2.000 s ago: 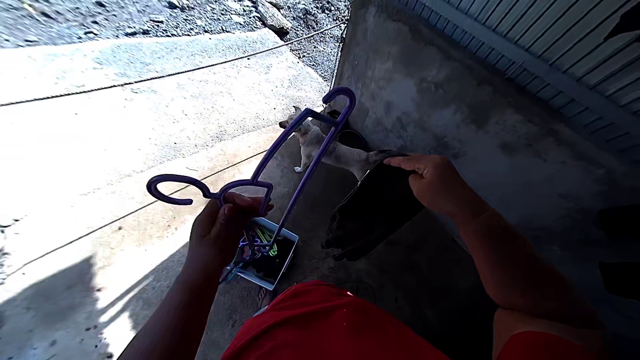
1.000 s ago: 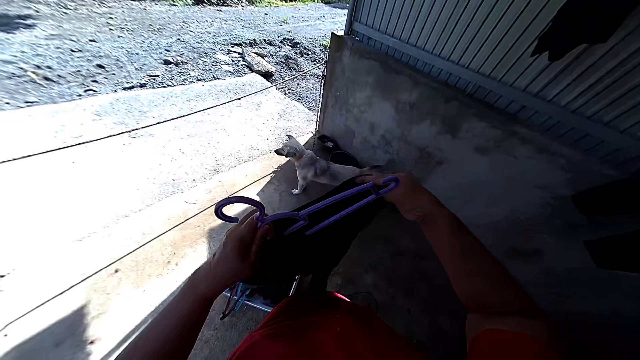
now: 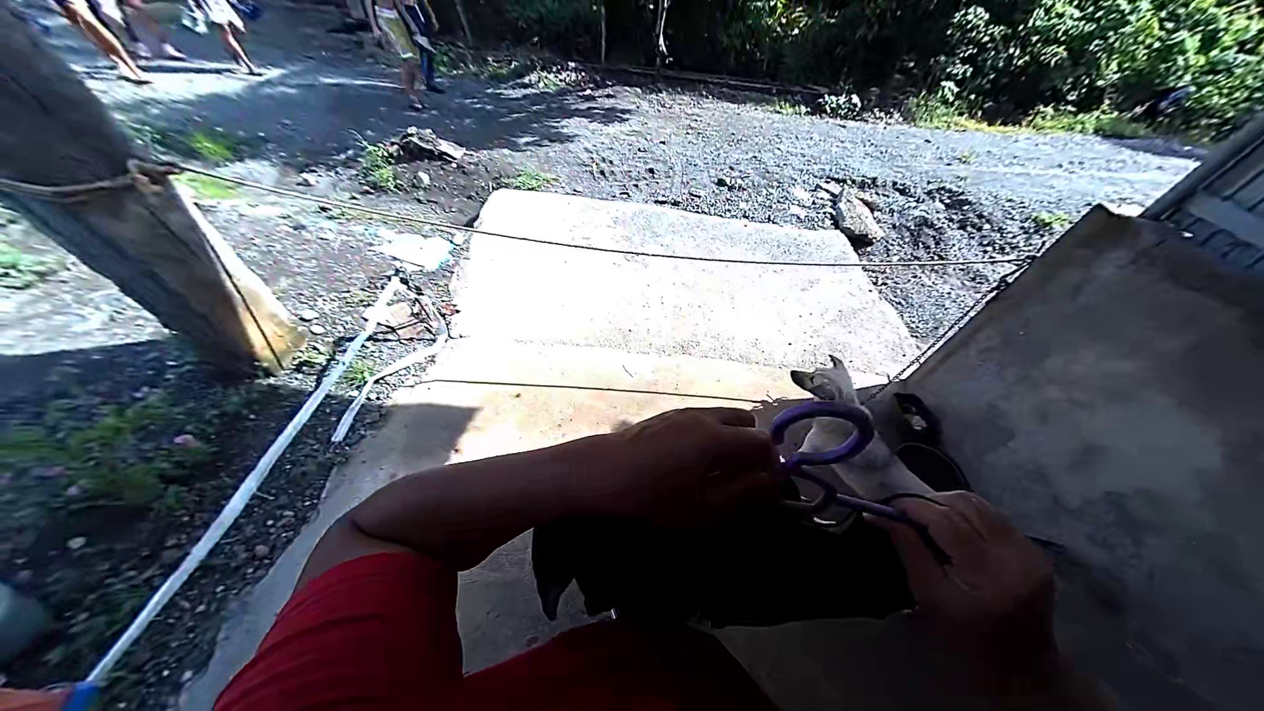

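A purple plastic clothes hanger (image 3: 824, 453) is between my two hands, its round hook pointing up. My left hand (image 3: 691, 459) is closed on the hanger beside the base of the hook, knuckles upward. My right hand (image 3: 973, 558) grips the hanger's other side together with the edge of a dark cloth garment (image 3: 731, 573). The garment hangs below both hands in deep shade, so its shape is hard to tell. Behind the hanger stands a light-coloured dog (image 3: 825, 380), partly hidden by the hook and my hands.
A rope (image 3: 632, 255) runs from a leaning post (image 3: 197, 247) to the concrete wall (image 3: 1106, 395) at right. A concrete slab (image 3: 671, 296) lies beyond the dog, with gravel past it. Several people walk at top left. A white pole (image 3: 237, 499) lies at left.
The dark garment was not in my hands two seconds ago; now it hangs at the hanger. My left arm now reaches across to the right, nearer my right hand. The view has swung up and left.
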